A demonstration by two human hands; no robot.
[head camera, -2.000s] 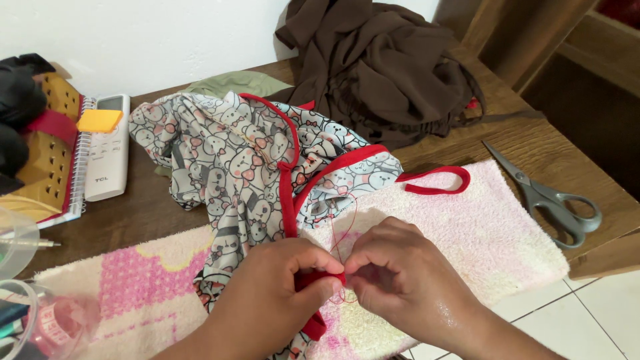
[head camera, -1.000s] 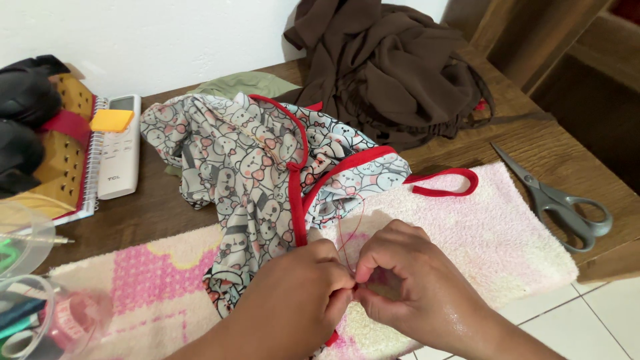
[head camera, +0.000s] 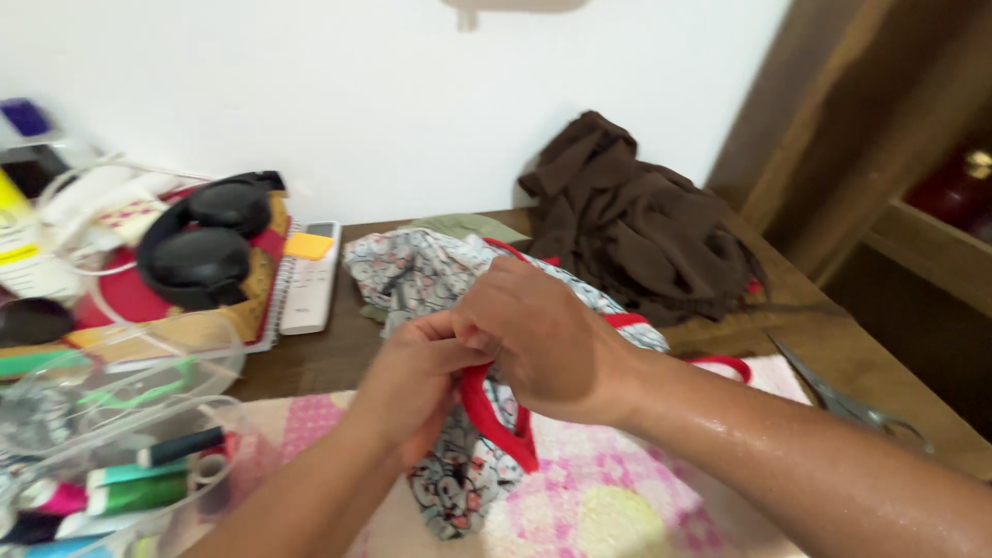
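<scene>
My left hand (head camera: 422, 372) pinches the red binding (head camera: 496, 422) of a printed fabric garment (head camera: 457, 484) with cartoon animals. Close against it, slightly above and to the right, my right hand (head camera: 535, 341) has its fingers bent together; whether it holds a needle or thread is hidden. The garment is bunched over a pink and white towel (head camera: 589, 496), and a red binding loop (head camera: 725, 363) sticks out to the right of my right forearm. Metal scissors (head camera: 845, 403) lie past the towel's right edge.
Brown cloth (head camera: 635, 225) is heaped against the wall. At left are headphones (head camera: 201, 248) on notebooks, a white remote control (head camera: 310, 294) with an orange sticky pad (head camera: 308, 246), and an open clear plastic box (head camera: 232, 473) of thread spools (head camera: 139, 492).
Both hands have risen from low over the towel to in front of the garment's upper part, lifting red binding. The view has tilted up and shifted left.
</scene>
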